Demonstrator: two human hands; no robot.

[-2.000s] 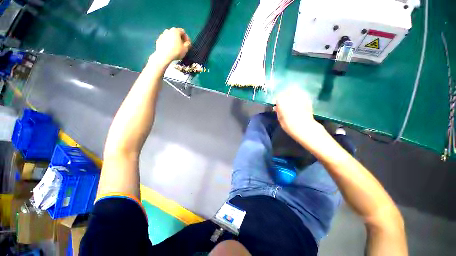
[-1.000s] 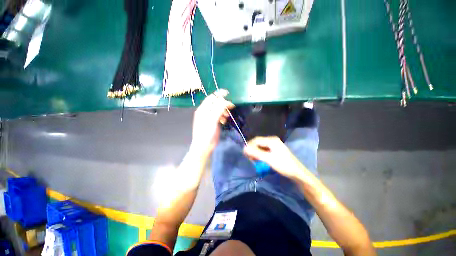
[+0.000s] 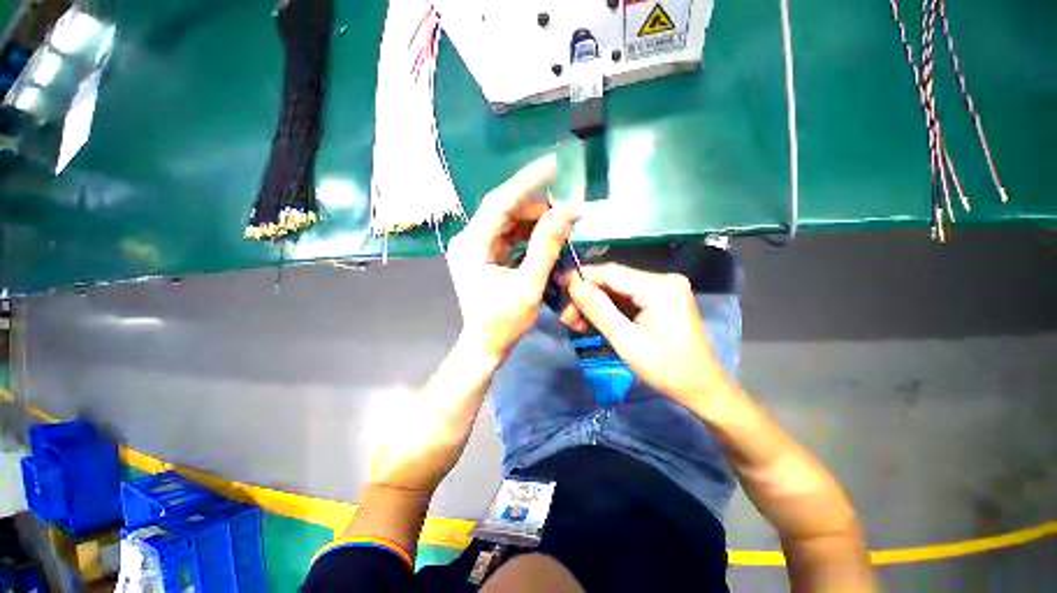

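My left hand (image 3: 507, 257) and my right hand (image 3: 641, 319) are close together over the lap, just off the bench's near edge. Both hold a thin wire (image 3: 575, 257), a short length of which shows between the fingertips; the rest is hidden or too fine to see. The white lead wires (image 3: 406, 139) lie on the green mat left of the machine, gold tips at the near edge. The black lead wires (image 3: 297, 127) lie further left. The white twisting machine (image 3: 510, 58) stands at the back, its dark and silver twisting head (image 3: 588, 99) projecting forward with no wire visible in it.
Finished twisted pairs (image 3: 930, 116) lie on the bench at the right. A grey cable (image 3: 791, 127) runs across the mat right of the machine. A white sheet (image 3: 79, 125) lies far left. Blue crates (image 3: 191, 533) stand on the floor at lower left.
The hands first left the bench area and met over the lap with a wire between them. Since then they have moved closer together and the right hand has risen. The view has shifted right.
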